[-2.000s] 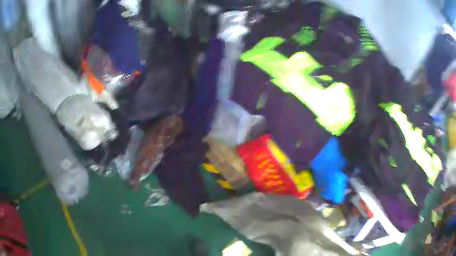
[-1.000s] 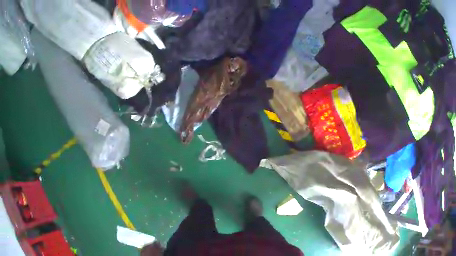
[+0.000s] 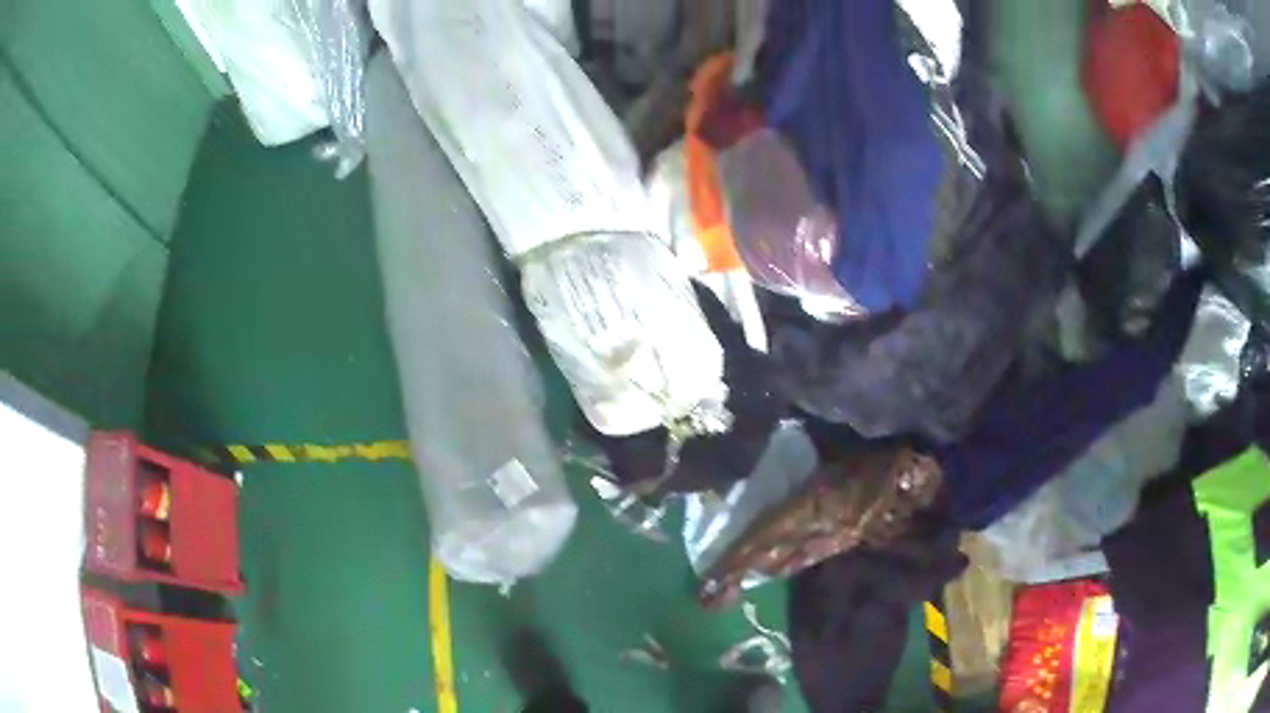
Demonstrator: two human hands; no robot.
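Observation:
Neither of my hands is in view. Nearest in front of me, a grey fabric roll in clear wrap (image 3: 453, 334) lies on the green floor. A white wrapped fabric roll (image 3: 543, 181) with a tied end lies beside it to the right. Right of the rolls are heaped dark cloth (image 3: 891, 348), a blue cloth (image 3: 857, 139) and a brown shiny plastic-wrapped piece (image 3: 836, 522). An orange strip (image 3: 710, 167) shows by a clear bag.
Two red fire extinguisher boxes (image 3: 165, 515) stand by the white wall at the left. Yellow-black tape (image 3: 327, 451) marks the floor. A red and yellow bag (image 3: 1054, 648), a brown cardboard piece (image 3: 982, 613) and dark cloth with a neon-green stripe (image 3: 1233, 571) are at the lower right.
The view has swung left, so the rolls and red boxes sit further right in the picture. The beige sheet, my legs and what looks like a hand at the bottom edge have left view.

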